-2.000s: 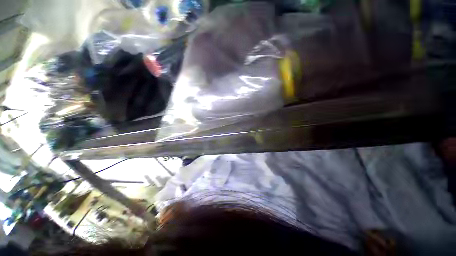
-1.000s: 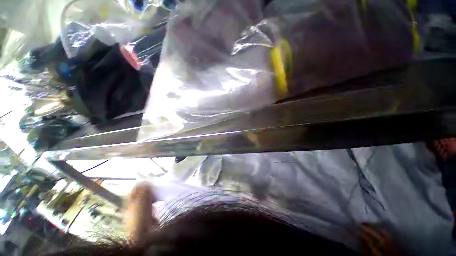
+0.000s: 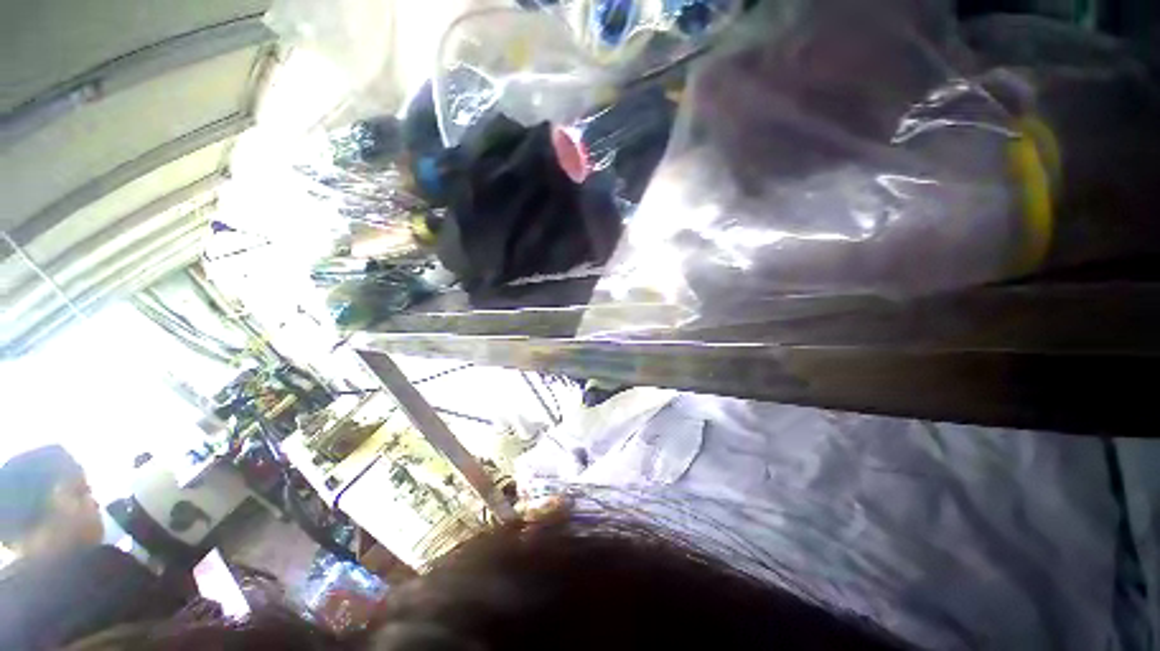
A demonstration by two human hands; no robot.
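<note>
Pale grey-blue cloth (image 3: 840,496) lies wrinkled below a long brown-grey metal-edged shelf bar (image 3: 763,369). A small skin-coloured part of what looks like my left hand (image 3: 543,507) shows at the cloth's left end, just above dark hair. The rest of it is hidden, so its grip cannot be told. My right hand is not in view. Dark hair covers the bottom middle of the picture and hides part of the cloth.
Clear plastic bags (image 3: 789,204), one with a yellow ring (image 3: 1033,191), and a black bundle (image 3: 522,204) lie on the shelf. A slanting metal post (image 3: 433,426) stands left, with a cluttered pale table (image 3: 382,471) behind. A person (image 3: 57,547) is at lower left.
The view has swung left, so the shelf, bags and cloth appear farther right. The person at lower left has come into view. The fingers at lower right have left the picture.
</note>
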